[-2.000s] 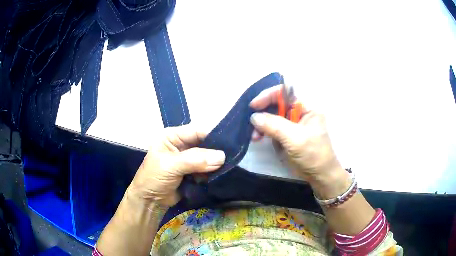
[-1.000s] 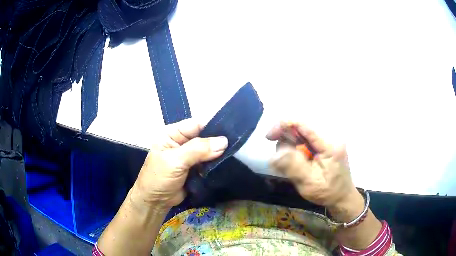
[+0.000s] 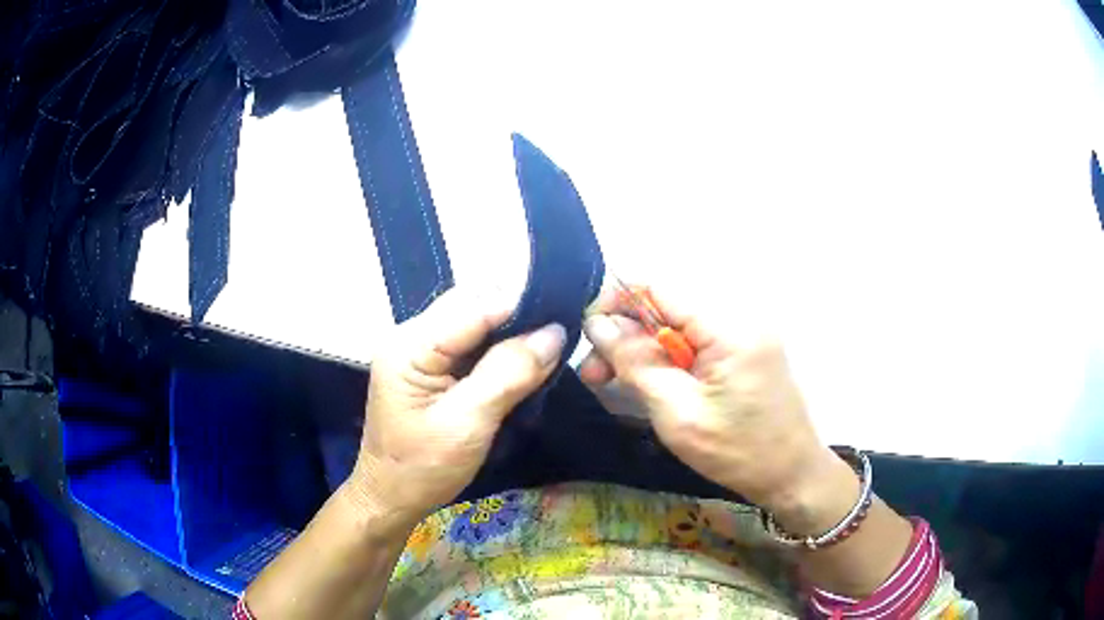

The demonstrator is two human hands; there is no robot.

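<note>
My left hand [image 3: 442, 388] pinches a dark navy denim strip [image 3: 557, 230] between thumb and fingers. The strip's pointed end stands up above the hand, curving up and to the left. My right hand [image 3: 714, 388] holds orange-handled thread snips [image 3: 673, 348]. Their thin blades point up and left toward the strip's right edge, and my right fingertips are at that edge. Whether the fingertips touch the cloth or a thread cannot be told. The lower part of the strip is hidden behind my hands or merges with dark cloth below.
A tangled heap of dark strips [image 3: 115, 133] lies at the left of the white table [image 3: 847, 182]. One stitched strip end [image 3: 394, 194] reaches toward my left hand. A blue bin [image 3: 224, 472] is below the table edge at the left. Dark cloth shows at the far right edge.
My right hand has moved left to the strip's edge with the snips. The strip's free end has swung up and left. My left hand has shifted slightly right.
</note>
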